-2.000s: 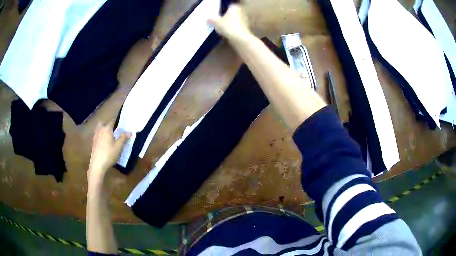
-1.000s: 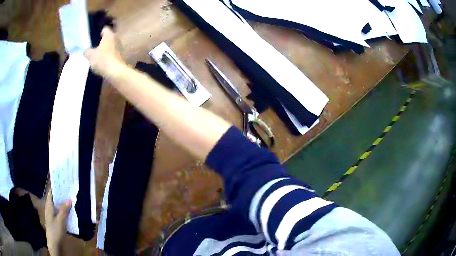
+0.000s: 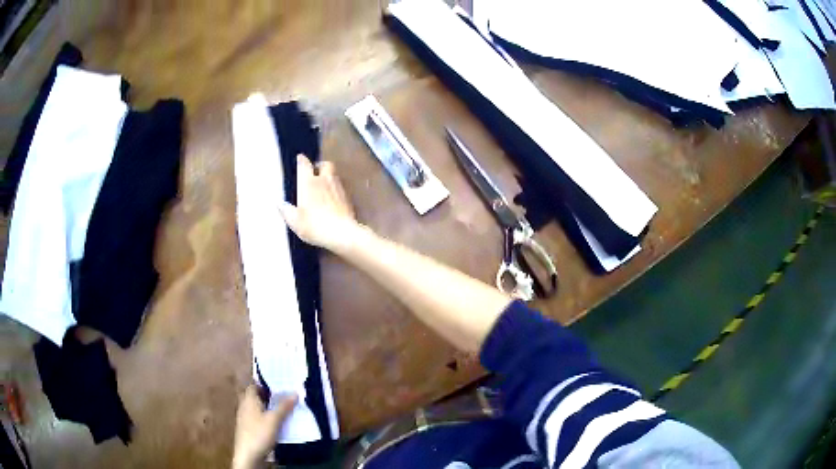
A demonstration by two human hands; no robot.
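A narrow white paper strip [image 3: 268, 247] lies lengthwise on dark cloth [image 3: 298, 137], left of centre. My left hand [image 3: 259, 429] grips its lower end, with the thumb on the paper. The fingertips are partly hidden. My right hand [image 3: 321, 206] lies on the dark cloth along the strip's right edge, fingers bent and thumb apart, touching the upper half. The cloth and paper layers under the strip are mostly covered. A silvery pattern weight [image 3: 397, 156] lies to the right. Shears [image 3: 502, 215] lie beyond it, blades toward the upper left.
Another long strip piece [image 3: 550, 137] lies at the upper right, with wide white pieces [image 3: 623, 46] behind it. A white piece [image 3: 55, 192] and a dark piece [image 3: 133, 215] lie at the left, above a dark scrap [image 3: 84, 389]. The table edge [image 3: 632, 284] runs diagonally at right.
The strip has moved right onto the separate dark piece, which is now largely covered. Its folded-up upper end now lies flat. My right hand has moved lower along it. The view has shifted.
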